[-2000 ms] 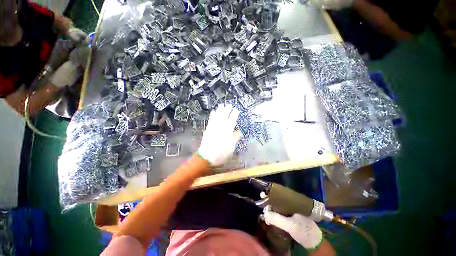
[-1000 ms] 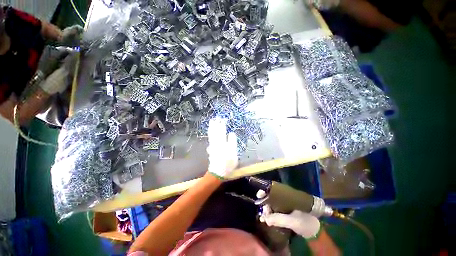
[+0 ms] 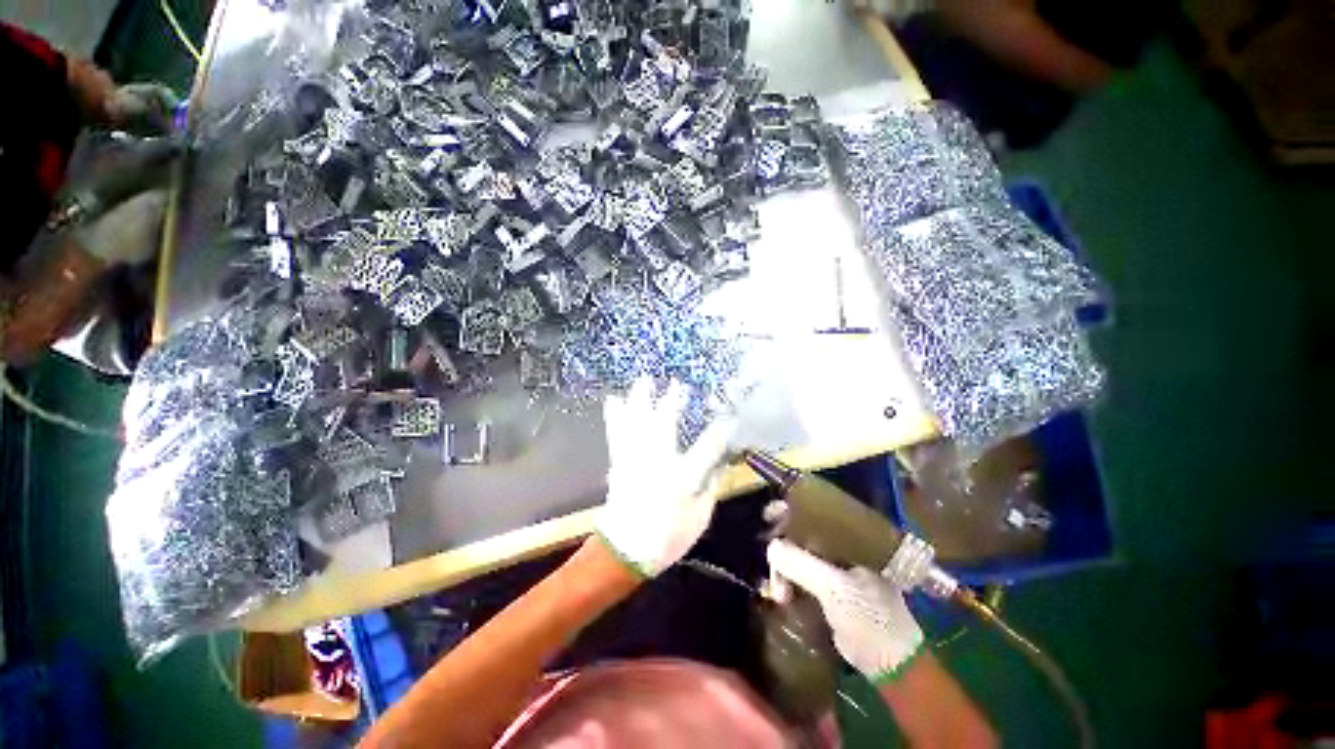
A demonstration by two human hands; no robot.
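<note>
My left hand (image 3: 659, 476), in a white glove, is over the table's near edge, palm down, with its fingers towards the loose pile of thin blue-silver screws (image 3: 644, 344). Its thumb side is close to the dark nose of the air screwdriver. Whether it pinches a screw is too blurred to tell. My right hand (image 3: 864, 607), also gloved, holds the olive-brown air screwdriver (image 3: 838, 522) beyond the near edge, its nose pointing up and left. A large heap of grey metal brackets (image 3: 513, 190) lies behind the pile.
Clear bags of small silver pieces lie at left (image 3: 205, 483) and right (image 3: 981, 307). A T-shaped dark piece (image 3: 840, 310) lies right of the pile. A yellowish wooden edge (image 3: 439, 568) borders the table. A blue bin (image 3: 1076, 498) and cardboard box (image 3: 278, 673) are below. Other people's arms show at left and top right.
My left hand has drawn back from the screw pile to the near edge, beside the tool. The air screwdriver's nose has risen towards the edge. The whole view has shifted a little.
</note>
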